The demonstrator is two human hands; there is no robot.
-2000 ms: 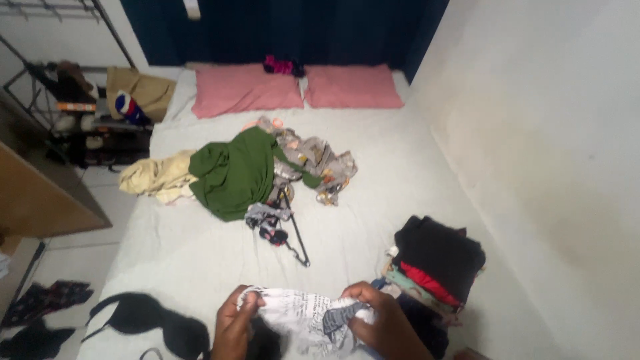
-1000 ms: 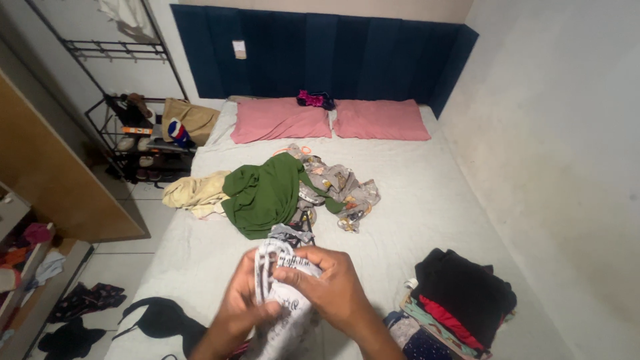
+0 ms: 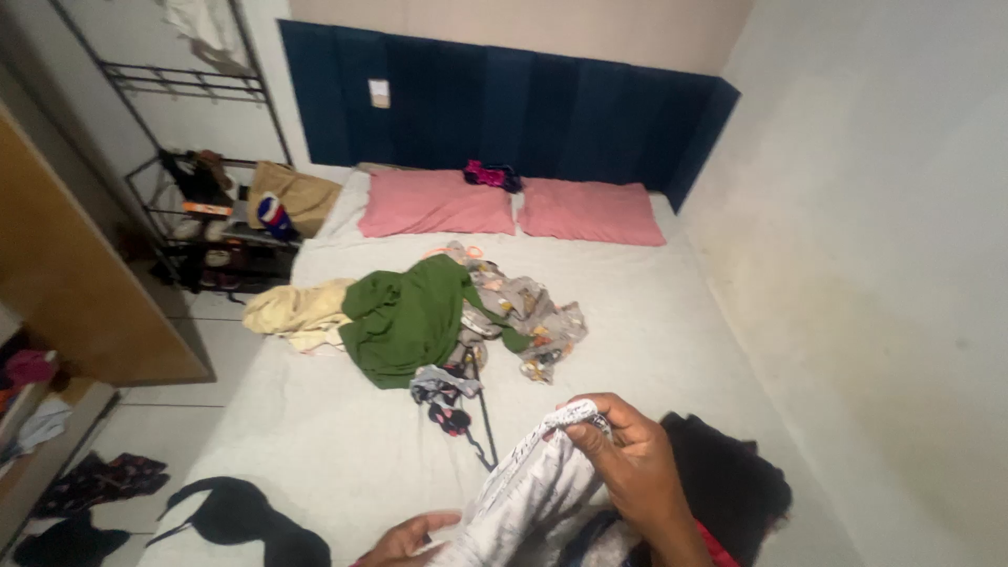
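A white cloth garment with dark lettering (image 3: 524, 492) hangs from my right hand (image 3: 630, 453), whose thumb and fingers pinch its upper edge. My left hand (image 3: 413, 539) is low in the view at the garment's left side, its fingers partly spread; whether it grips the cloth I cannot tell. Just beyond them lie a black hanger (image 3: 484, 417) and a small patterned garment (image 3: 441, 386). A green garment (image 3: 409, 319) lies crumpled between a cream cloth (image 3: 295, 311) and a grey patterned garment (image 3: 524, 303). Behind my right hand is a pile topped with black clothing (image 3: 720, 480).
A black bra (image 3: 236, 512) lies at the bed's near left. Two pink pillows (image 3: 437, 203) rest against the blue headboard (image 3: 504, 106). A metal rack (image 3: 197, 83) with shoes, an open wooden door (image 3: 87, 260) and floor clothes (image 3: 102, 480) are at left; a wall (image 3: 882, 260) borders the right.
Both hands were together on the white garment a second ago; now they are apart, the right higher and the left lower. The garment has gone from bunched to stretched out at a slant.
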